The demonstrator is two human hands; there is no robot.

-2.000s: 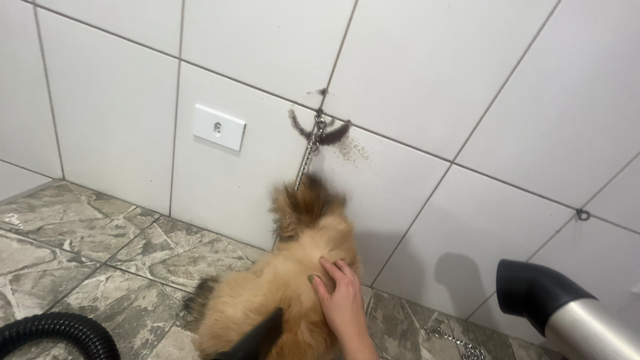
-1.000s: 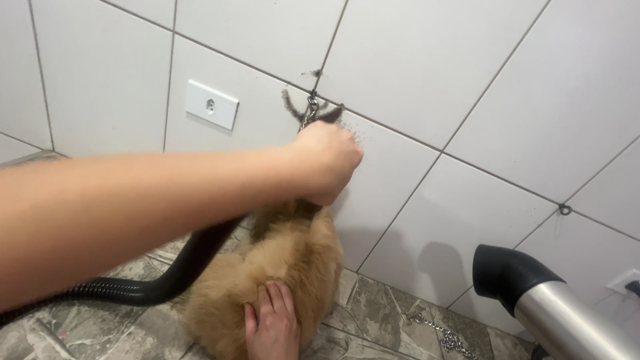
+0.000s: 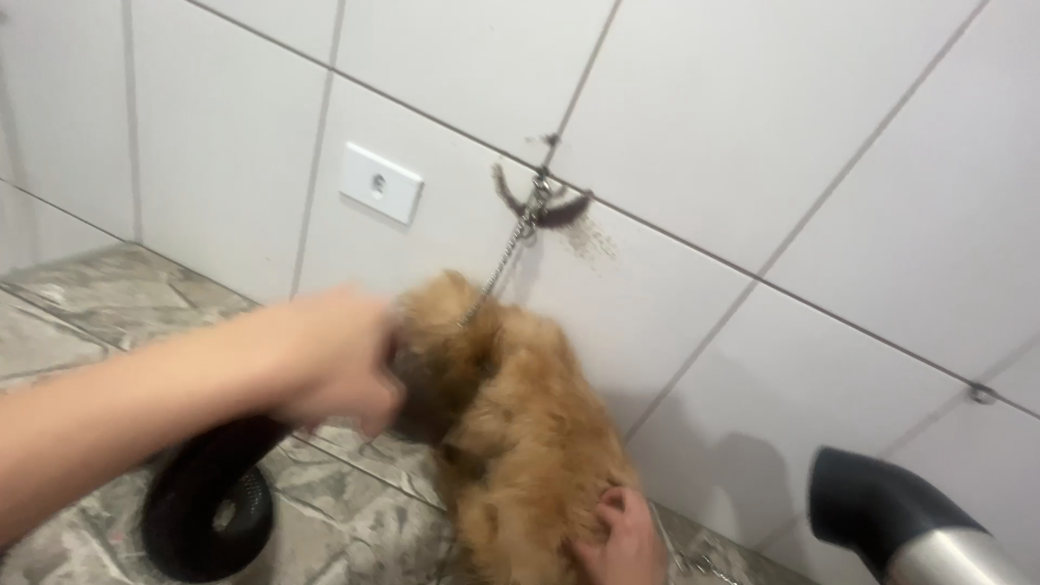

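Observation:
A tan, long-haired dog is against the white tiled wall, its face hidden from view. A metal chain runs from a wall fixing down to its neck area. My left hand, blurred by motion, is closed around a dark dryer nozzle beside the dog's head. The black ribbed hose curves below my left forearm. Low on the dog's side, my right hand rests in the fur, thumb and fingers apart.
A second dryer tube, silver with a black elbow, juts in at the lower right. Near it a loose chain lies on the stone-patterned tiles. The wall has an outlet, a small ring and dark smudges around the chain's fixing.
My left hand was in front of the chain fixing one second ago and has moved down and left beside the dog's head. The chain shows again. My right hand remains on the fur.

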